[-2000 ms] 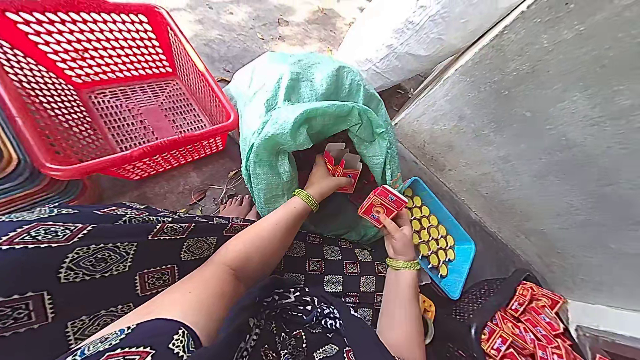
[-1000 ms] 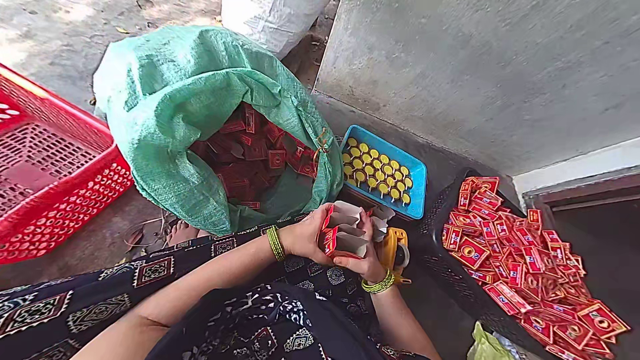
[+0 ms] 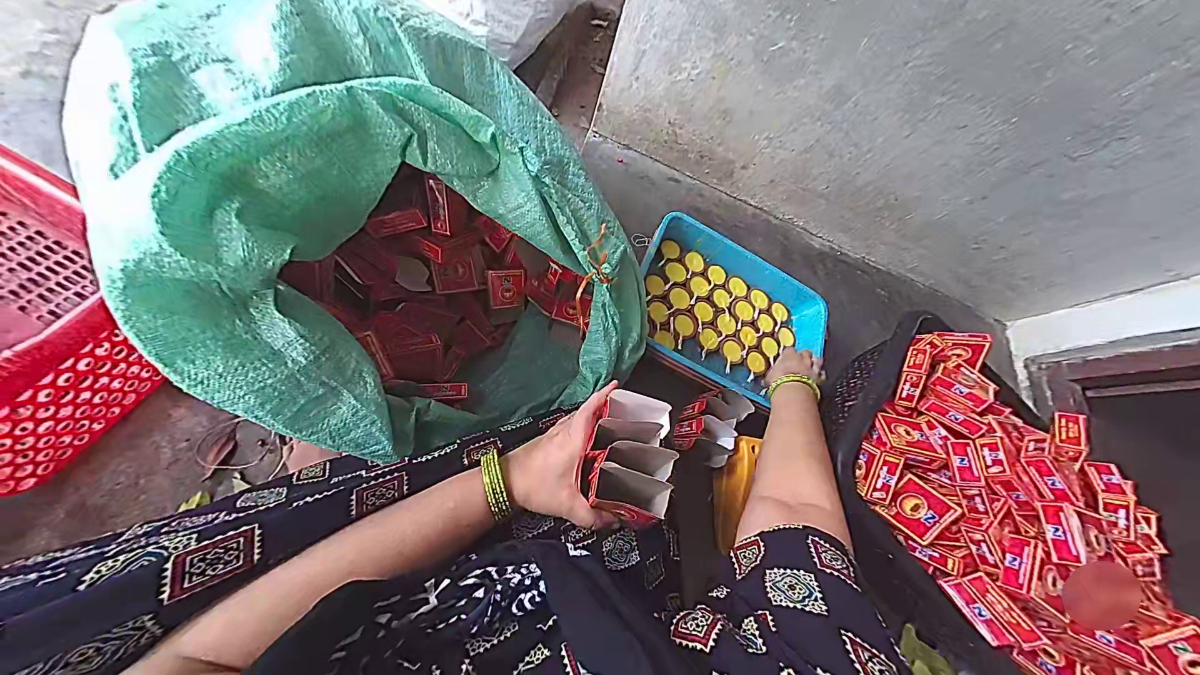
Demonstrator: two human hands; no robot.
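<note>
My left hand (image 3: 561,461) grips several small red cardboard boxes (image 3: 630,459) side by side, their ends open and grey inside. My right hand (image 3: 795,366) is at the near right corner of a blue plastic tray (image 3: 689,225), its fingers partly hidden, so what they hold does not show. Rows of small yellow-topped round items (image 3: 705,312) stand in the tray. More open red boxes (image 3: 710,422) lie between my hands, beside a yellow object (image 3: 737,483). Left of the tray, a green woven sack (image 3: 234,187) gapes open over many red boxes (image 3: 412,337).
A black mesh basket (image 3: 848,375) at the right is heaped with closed red boxes (image 3: 994,487). A red plastic basket (image 3: 75,403) stands at the far left. A grey wall (image 3: 900,131) rises behind the tray, and a white sack (image 3: 516,23) is at the top.
Both hands were together at the open boxes a second ago; my right hand has since moved to the blue tray. Two seconds ago, both hands were at the sack's mouth with boxes.
</note>
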